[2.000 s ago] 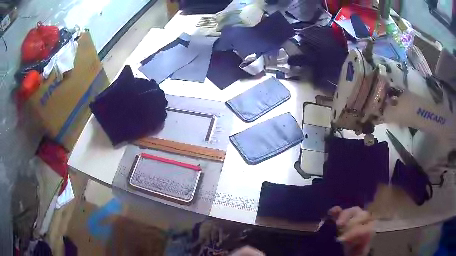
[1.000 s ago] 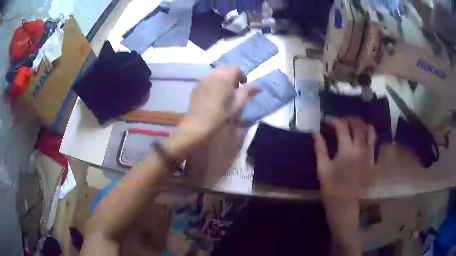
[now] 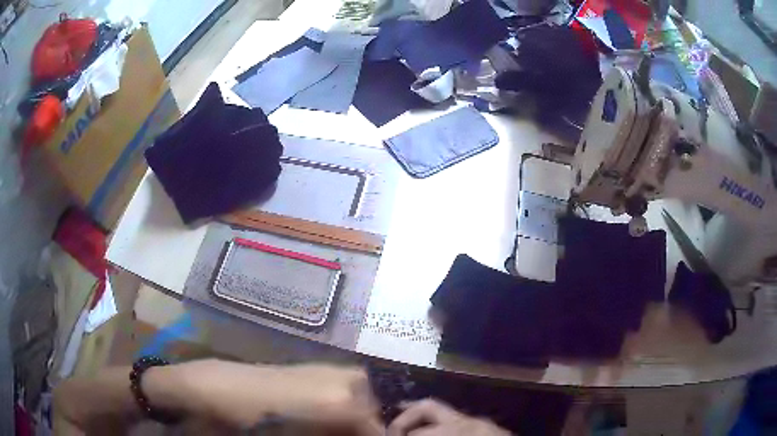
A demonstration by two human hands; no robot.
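One blue-grey pocket piece (image 3: 443, 142) with rounded corners lies on the white table left of the machine. Dark navy cut pieces (image 3: 503, 311) lie at the table's front edge and under the machine head (image 3: 635, 162). My left hand (image 3: 345, 398) is low in the picture, reaching across from the left, with a dark beaded bracelet on the wrist. My right hand (image 3: 443, 419) is beside it, cut off by the bottom edge. Both are below the table edge and blurred. Something dark is between them; I cannot tell what either hand holds.
A clear template (image 3: 375, 289) with a red strip and a brown strip lies left of centre. A dark navy stack (image 3: 213, 157) is at the left. Scissors (image 3: 686, 243) lie right of the needle area. More cut pieces (image 3: 336, 77) are heaped behind. A cardboard box (image 3: 111, 128) stands at left.
The nearer blue-grey piece is gone from the table. My left hand has come back from it towards me. My right hand has left the navy pieces and moved down and left.
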